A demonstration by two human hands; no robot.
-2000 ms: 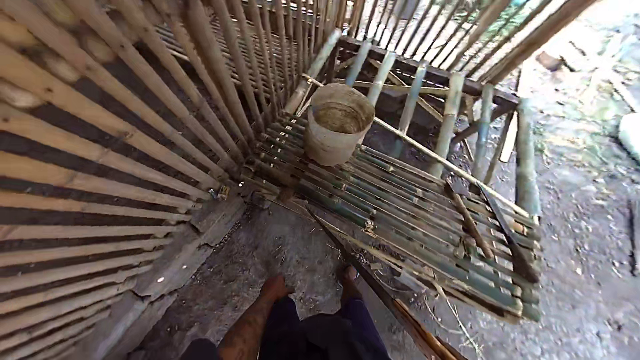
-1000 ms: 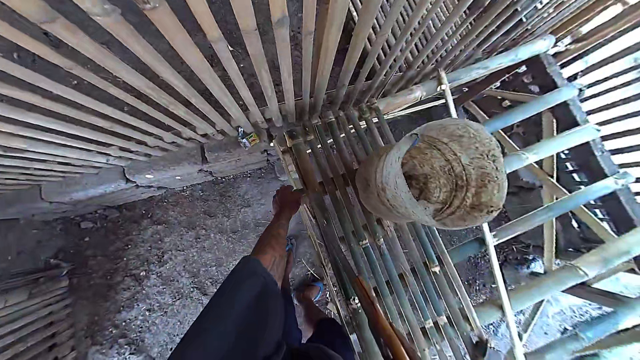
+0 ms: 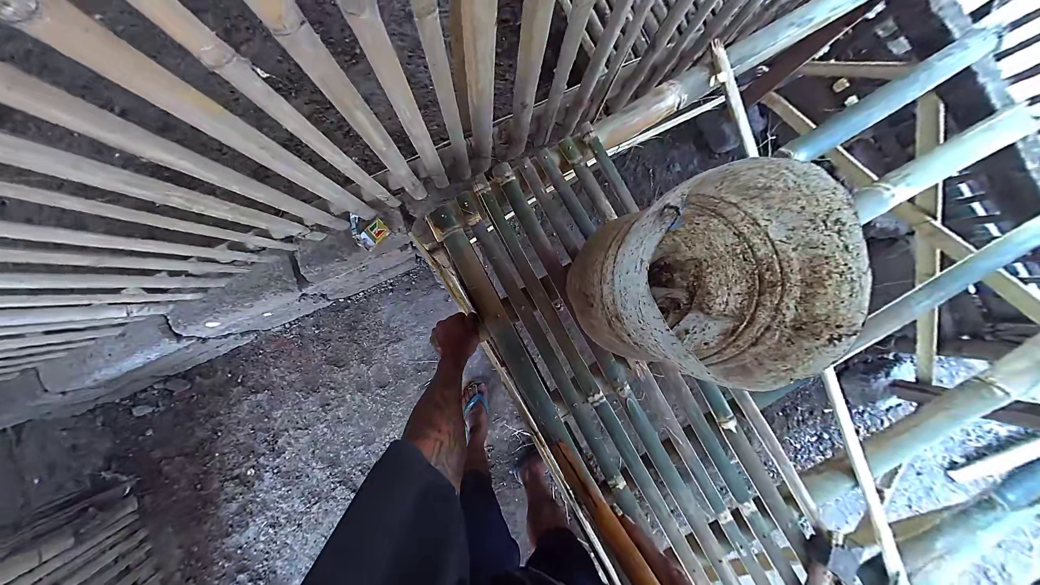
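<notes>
My left hand [image 3: 455, 337], with its fingers curled, is against the near long edge of a bamboo-slat bench [image 3: 561, 317]; its fingertips are hidden, so a grip on the edge cannot be made out. My right hand is not seen clearly. A long smooth brown wooden piece [image 3: 601, 520], like a rifle stock, lies along the same edge nearer my body. On the slats, right of my hand, stands a large dirty pale bucket [image 3: 756, 276], its mouth towards me. Part of a metal tool [image 3: 837, 561] shows at the lower right.
A bamboo-slat fence [image 3: 195, 106] stands on a low cracked masonry ledge [image 3: 227, 301], with a small colourful wrapper [image 3: 372, 231] by the bench corner. Bare bamboo poles [image 3: 942, 284] extend beyond the bucket. My sandalled foot [image 3: 475, 398] is on the dirt floor beside the bench.
The view has swung and come much closer to the bench's fence end and the bucket. My left hand, low by my legs two seconds ago, is now at the bench edge.
</notes>
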